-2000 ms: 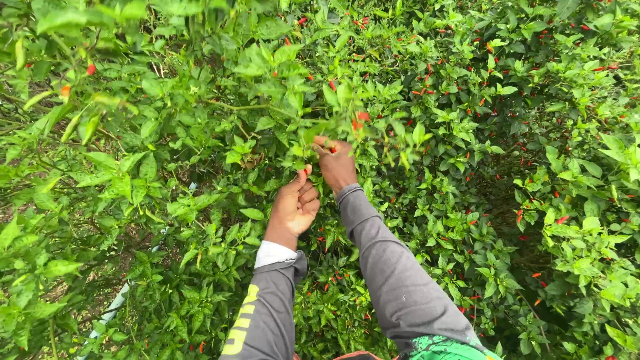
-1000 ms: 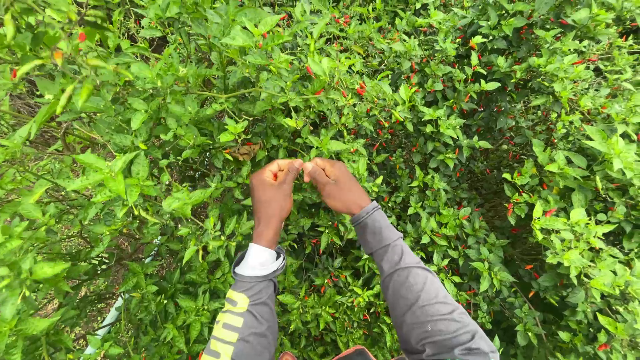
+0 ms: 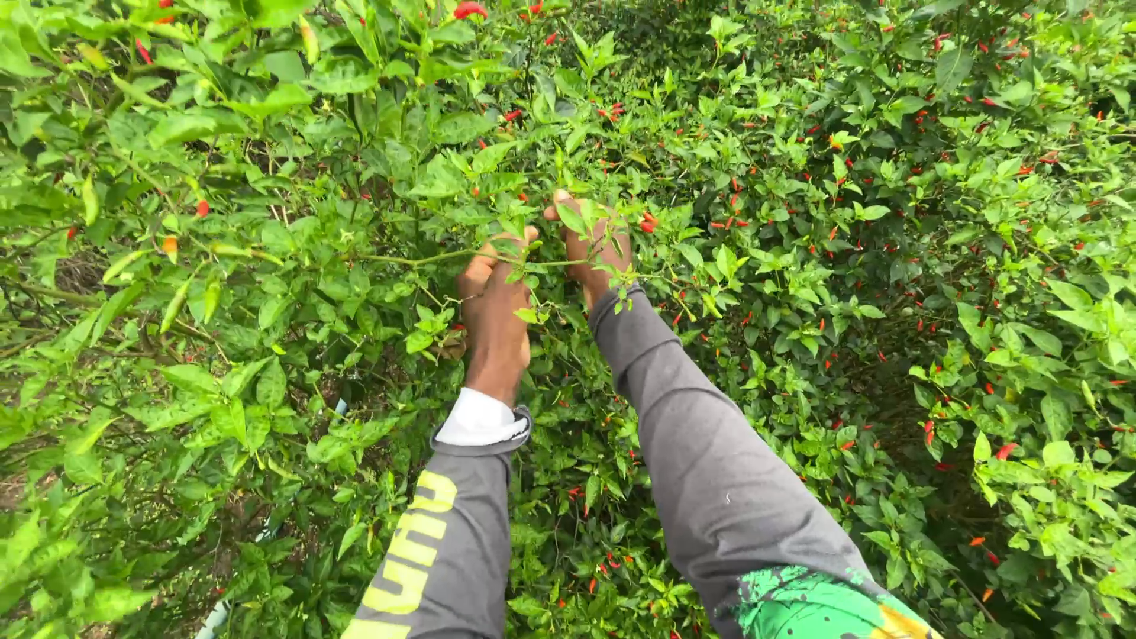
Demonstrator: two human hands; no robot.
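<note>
My left hand [image 3: 499, 306] reaches into the chili pepper foliage at the centre, its fingers partly covered by leaves. Just right of it is my right hand [image 3: 596, 244], with leaves and a thin stem in front of its fingers. A green pepper stem [image 3: 417, 261] runs across both hands from the left. Red chili peppers [image 3: 649, 222] hang close to the right of my right hand. Whether either hand holds a pepper is hidden.
Dense chili plants surround both hands. Green chili peppers [image 3: 176, 304] and an orange chili pepper [image 3: 170, 248] hang at the left. More red chili peppers [image 3: 1005, 451] dot the foliage at the right. A pale pipe or hose [image 3: 213, 619] shows through the leaves at the lower left.
Both hands have moved forward, deeper among the leaves, where one second ago they were together above the foliage. A small gap now separates them.
</note>
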